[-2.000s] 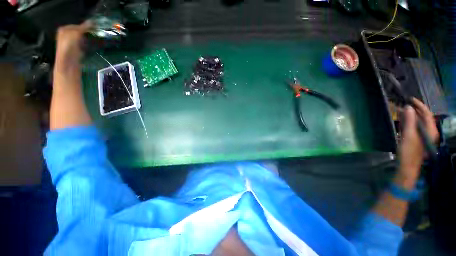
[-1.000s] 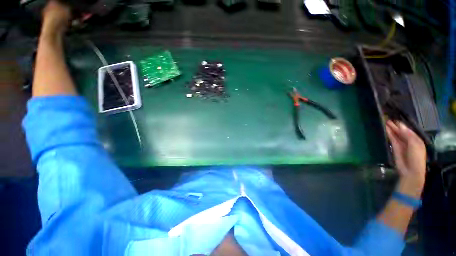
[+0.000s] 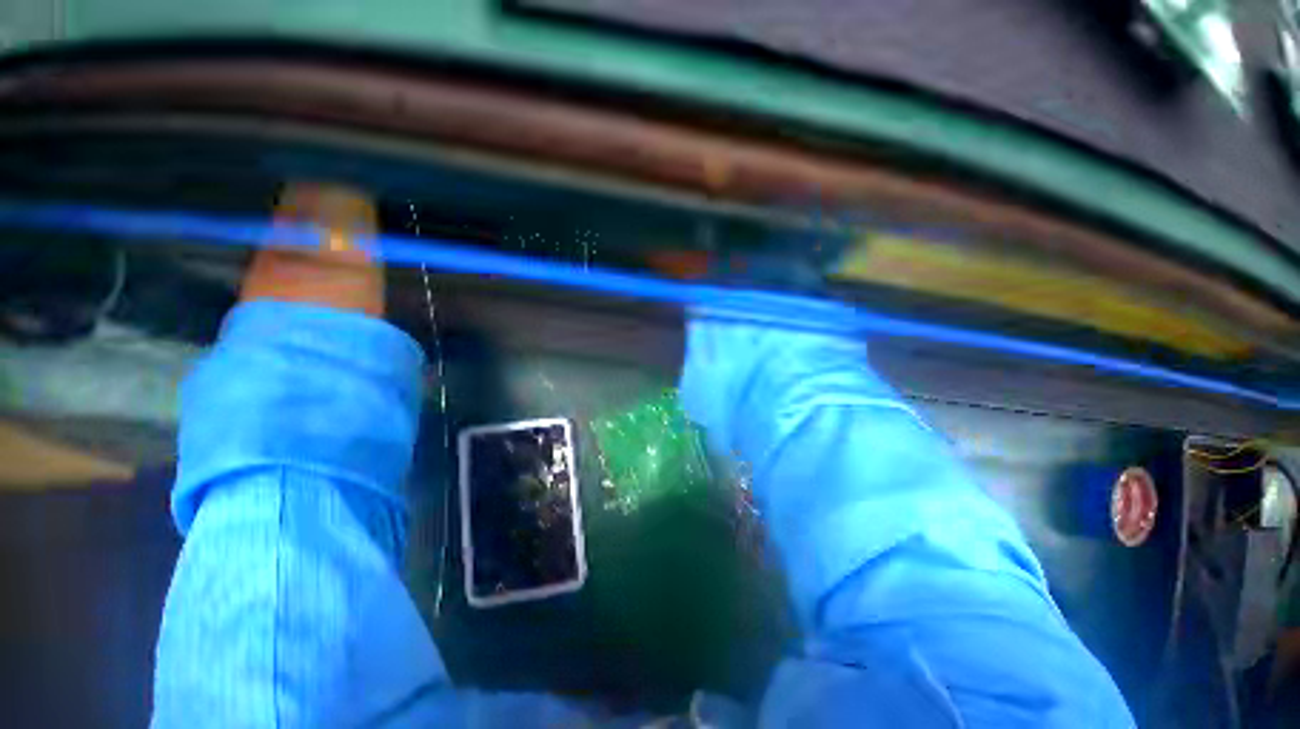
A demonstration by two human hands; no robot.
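The view is strongly blurred. My left hand (image 3: 321, 249) reaches forward at the upper left; its fingers are too smeared to read. A thin pale solder wire (image 3: 439, 413) hangs just right of my left sleeve. My right sleeve (image 3: 841, 427) reaches forward at the centre; the hand beyond its cuff is lost in blur and dark, so its hold cannot be told. A green circuit board (image 3: 649, 453) lies right of the white-rimmed parts tray (image 3: 582, 513), which holds dark parts. My right sleeve partly hides the small components (image 3: 744, 499).
A blue cord (image 3: 570, 281) stretches across the view in front of both arms. Beyond it run a dark edge and a yellow strip (image 3: 1041, 292). The round pot with a reddish top (image 3: 1135, 506) and a dark open bin (image 3: 1195, 570) are at the right.
The view has shifted forward and left, so the mat sits lower. My right arm has moved from the bin to the centre, reaching forward. The blue cord now crosses the view.
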